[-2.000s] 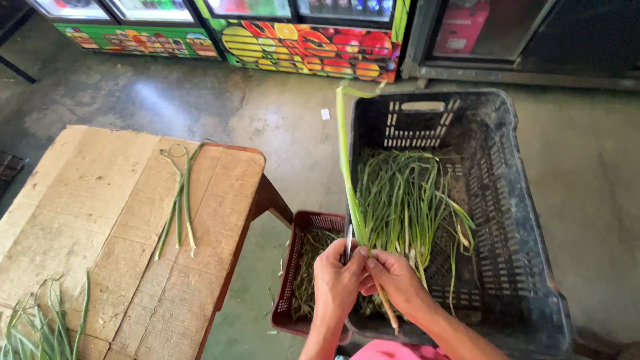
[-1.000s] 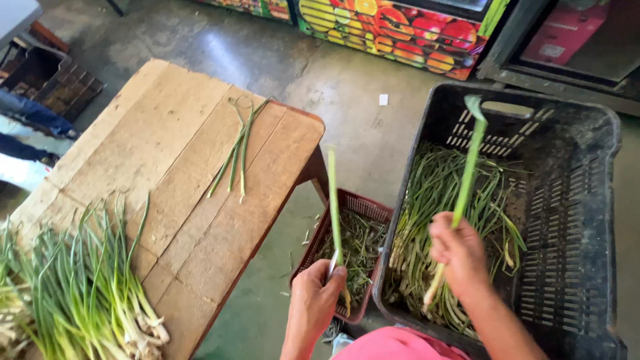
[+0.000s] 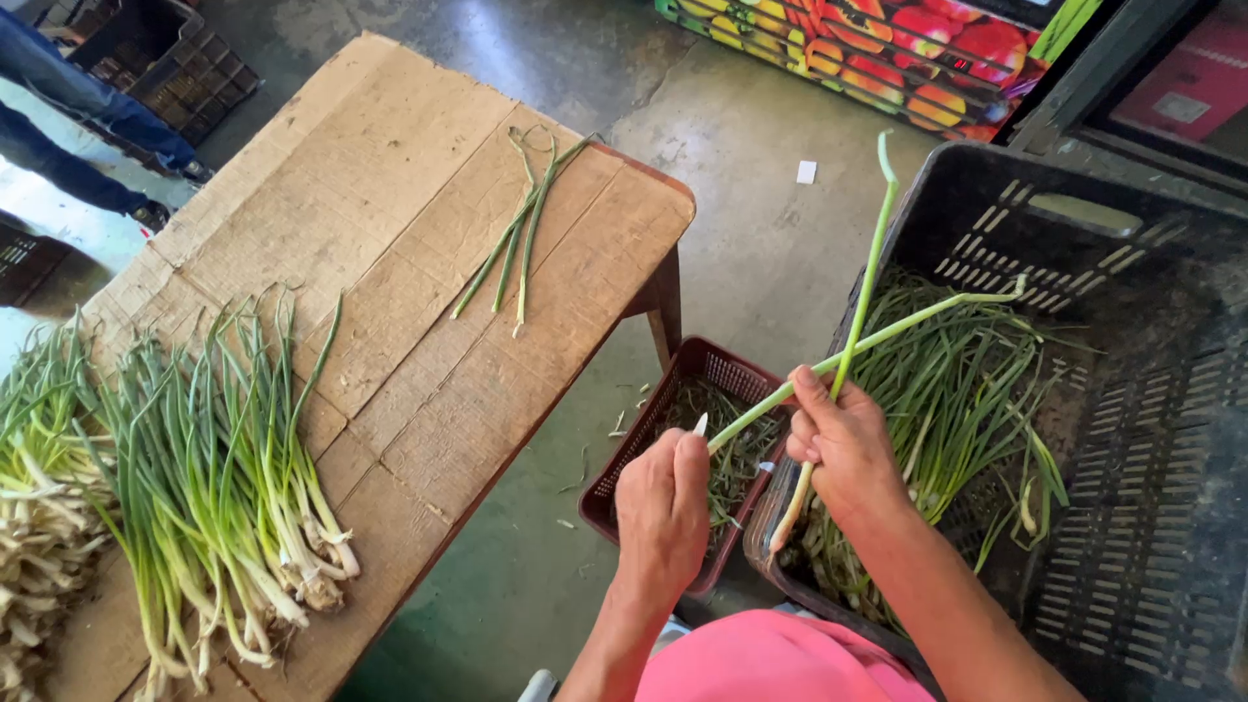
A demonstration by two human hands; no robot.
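Note:
My left hand [image 3: 665, 502] is closed around a small knife, whose blade tip [image 3: 701, 424] pokes out above the thumb beside the lower end of a green onion leaf [image 3: 907, 322]. My right hand [image 3: 843, 439] pinches that leaf together with a green onion stalk [image 3: 863, 292]; the two cross at its fingers, and the stalk's pale end points down. Below and right of the right hand, more green onions [image 3: 960, 390] lie in a black plastic crate [image 3: 1131, 429]. Trimmed leaves [image 3: 736, 409] fill part of a small maroon basket [image 3: 634, 468] under my hands.
On the cardboard-covered table [image 3: 409, 175] at left lie bunches of green onions [image 3: 224, 468] and several loose stalks [image 3: 526, 229]. A person's legs in jeans [image 3: 88, 107] and a dark crate [image 3: 185, 78] are at the upper left. Coolers [image 3: 877, 58] stand along the far side.
The hands, apart a second ago, have come nearer each other. The leaf that stood upright at my left hand now slants across to my right hand. The view has shifted toward the table.

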